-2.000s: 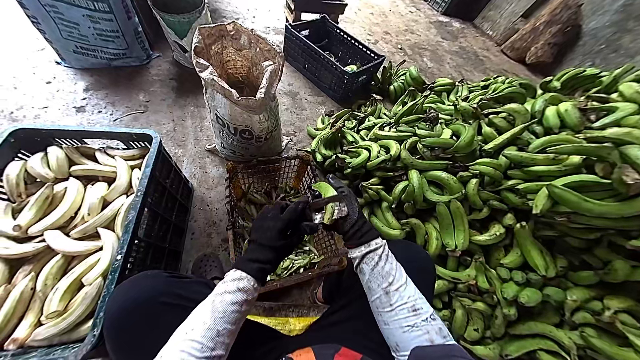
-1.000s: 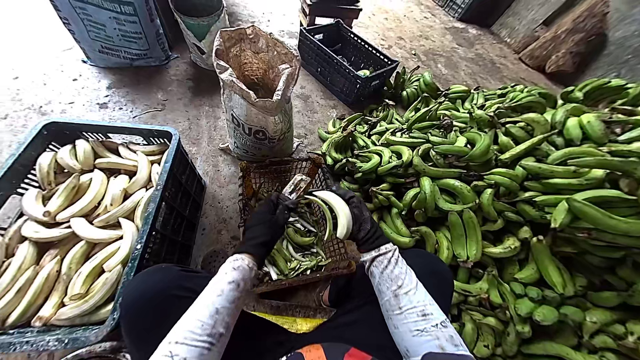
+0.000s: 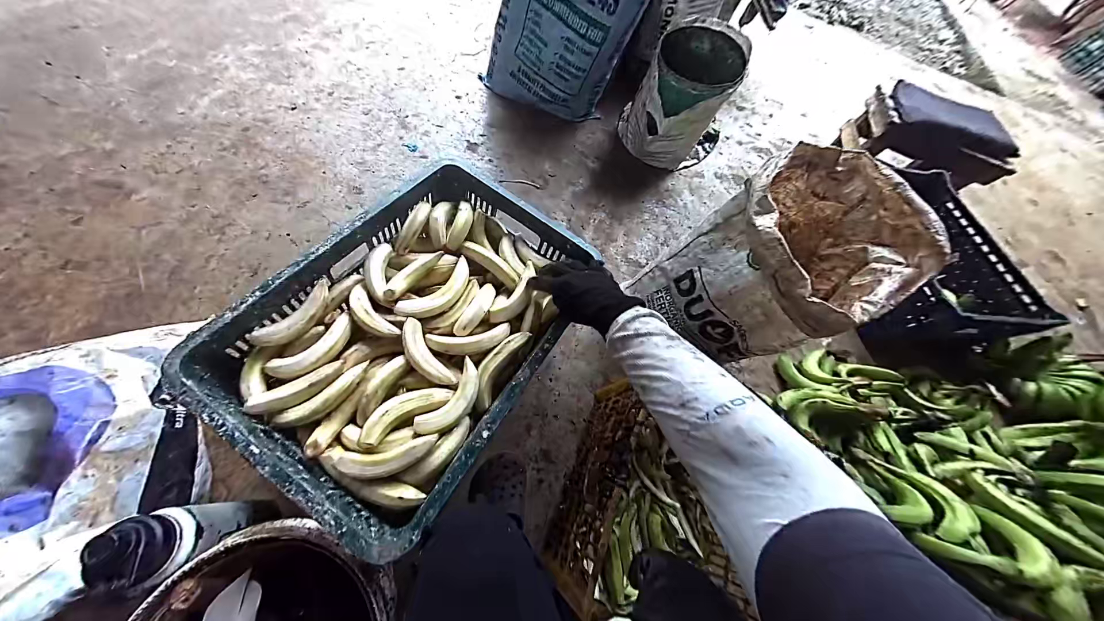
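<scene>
My right hand point(image 3: 586, 293), in a black glove, reaches over the right corner of a dark green plastic crate point(image 3: 526, 384). Its fingers are at the peeled plantains point(image 3: 435, 289) heaped inside; whether they grip one is hidden. My left hand is not in view. Below my right forearm stands a brown mesh crate point(image 3: 582, 483) holding green peels point(image 3: 642, 517), partly covered by the sleeve and a dark shape. Unpeeled green plantains point(image 3: 975, 509) lie piled at the lower right.
An open woven sack point(image 3: 716, 293) stands right of the plantain crate, a black crate point(image 3: 992, 267) behind it. A blue sack point(image 3: 561, 52) and a pail point(image 3: 686, 95) stand farther back. A round container point(image 3: 259, 578) sits at lower left, near a printed sack point(image 3: 86, 414).
The view has swung far left. A second ago my right hand was at a partly peeled plantain over the peel crate; now it is at the peeled plantains. My left hand has left view.
</scene>
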